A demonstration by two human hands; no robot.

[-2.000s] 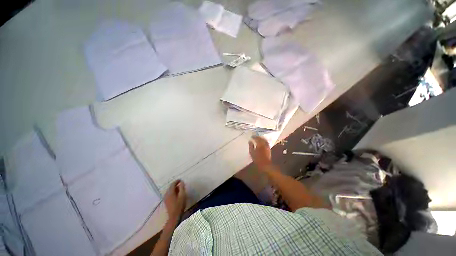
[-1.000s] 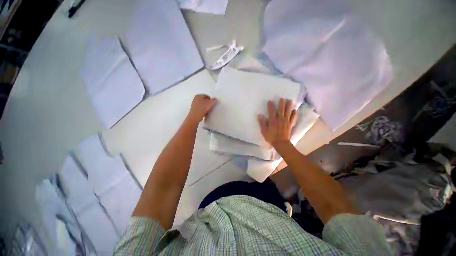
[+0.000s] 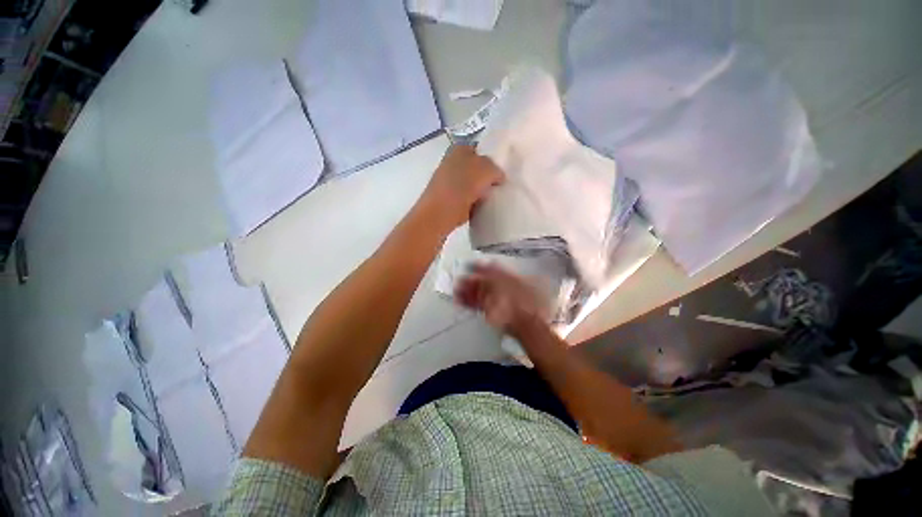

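A creamy white folded bundle (image 3: pixel 546 187) lies on the table in front of me, its upper layers shifted and partly opened, with grey-blue layered edges at its lower and right sides. My left hand (image 3: pixel 470 177) is closed on the bundle's upper left edge. My right hand (image 3: pixel 497 295) is blurred, at the bundle's lower left part, over pale lower layers; whether it grips any of them I cannot tell. A small white twisted strip (image 3: pixel 475 119) lies just above my left hand.
Pale lilac body panels lie in stacks at upper left (image 3: pixel 364 91) and lower left (image 3: pixel 212 343). A large rounded lilac panel (image 3: pixel 698 131) lies right of the bundle. The table edge runs at right, with scraps (image 3: pixel 799 293) and grey cloth (image 3: pixel 809 414) beyond it.
My left hand has moved up and right with the bundle's top layers, which are no longer flat. My right hand has left the bundle's top and moved down and left.
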